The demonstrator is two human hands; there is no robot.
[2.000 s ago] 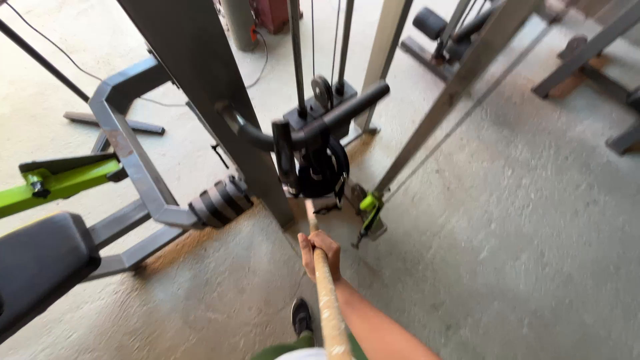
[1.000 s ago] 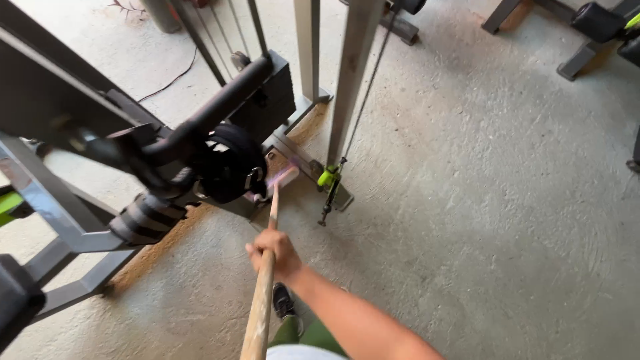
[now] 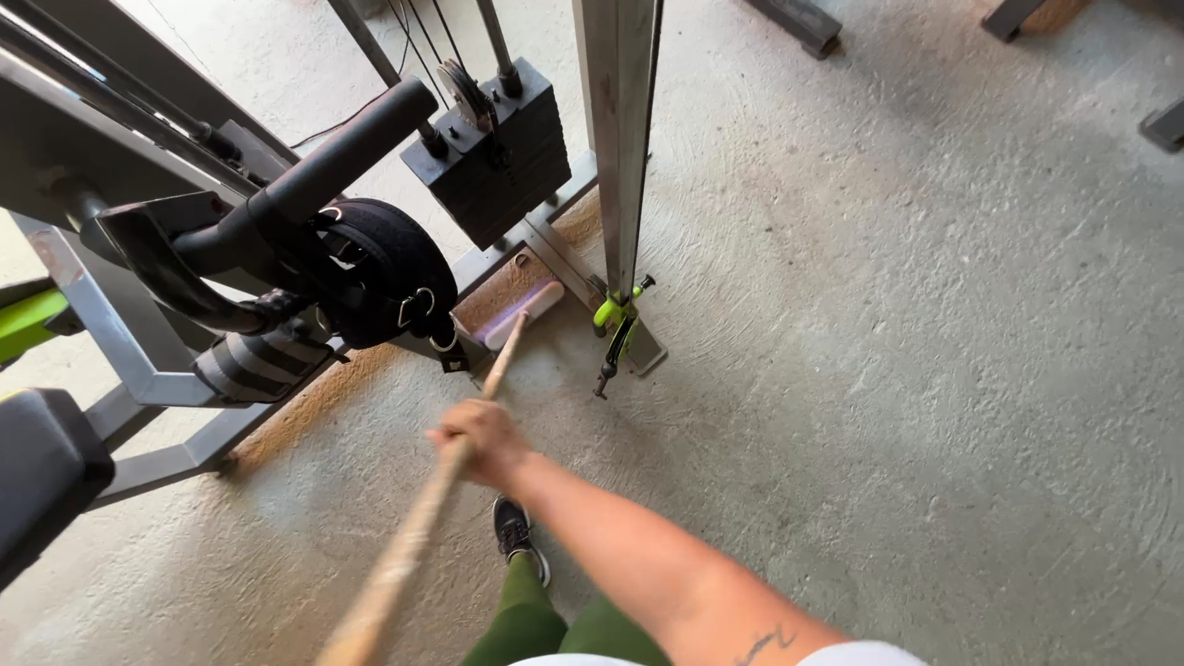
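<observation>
My right hand point(image 3: 483, 442) is closed around the wooden handle point(image 3: 407, 546) of a broom, which slants from the bottom of the view up to its head. The pale broom head point(image 3: 525, 314), with purple bristles, lies on the floor within the base frame of a cable machine, beside a strip of brown dirt point(image 3: 504, 287). Black padded straps point(image 3: 388, 273) with metal rings hang from the machine's handle, left of the broom head. My left hand is not in view.
A weight stack point(image 3: 495, 153) stands behind the broom head. To its right are a steel upright point(image 3: 622, 139) and a green pulley bracket point(image 3: 618, 314) near the floor. A padded seat point(image 3: 51, 472) is at the left edge. My shoe point(image 3: 511, 527) is on the concrete floor point(image 3: 879, 370).
The view has shifted strongly over the machine. The broom head, not discernible two seconds ago, now shows beside the machine's base. My right hand has stayed on the handle.
</observation>
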